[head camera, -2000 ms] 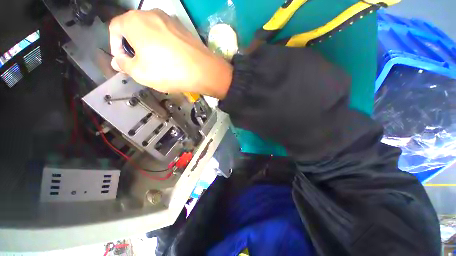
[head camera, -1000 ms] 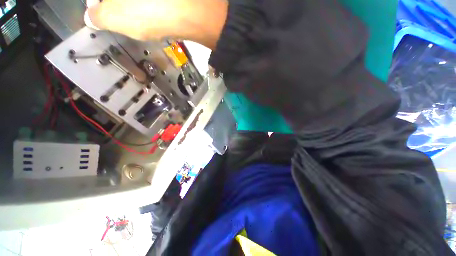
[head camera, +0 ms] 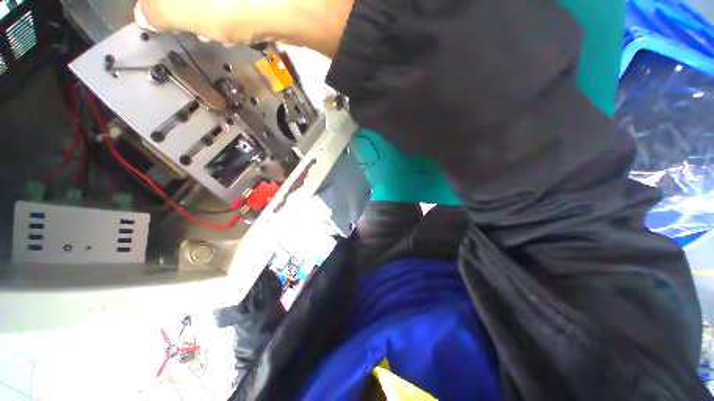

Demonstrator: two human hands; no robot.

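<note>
The open machine housing shows a grey slotted plate [head camera: 176, 110] with dark levers, tilted, and a small yellow part [head camera: 274, 71] beside it. Red wires [head camera: 149, 184] run below the plate to a red connector. My right hand [head camera: 247, 19] is bare, reaches in from the right over the plate's upper end, and is cut off by the top edge. Its fingertips are mostly out of the picture, so its grip cannot be told. My left hand is not in view; a dark sleeve shows at the lower left, by the housing's edge.
A white slotted box [head camera: 81, 233] sits inside the housing at the left. The pale housing rim [head camera: 293, 184] runs diagonally beside the green mat [head camera: 411, 178]. A blue bin [head camera: 646, 48] with clear plastic [head camera: 665, 125] stands at the right. A white surface [head camera: 94, 345] holds thin red pieces.
The view has shifted down and right since the oldest frame, so the hand now sits at the top edge. The yellow-handled tool and pale disc have left the picture.
</note>
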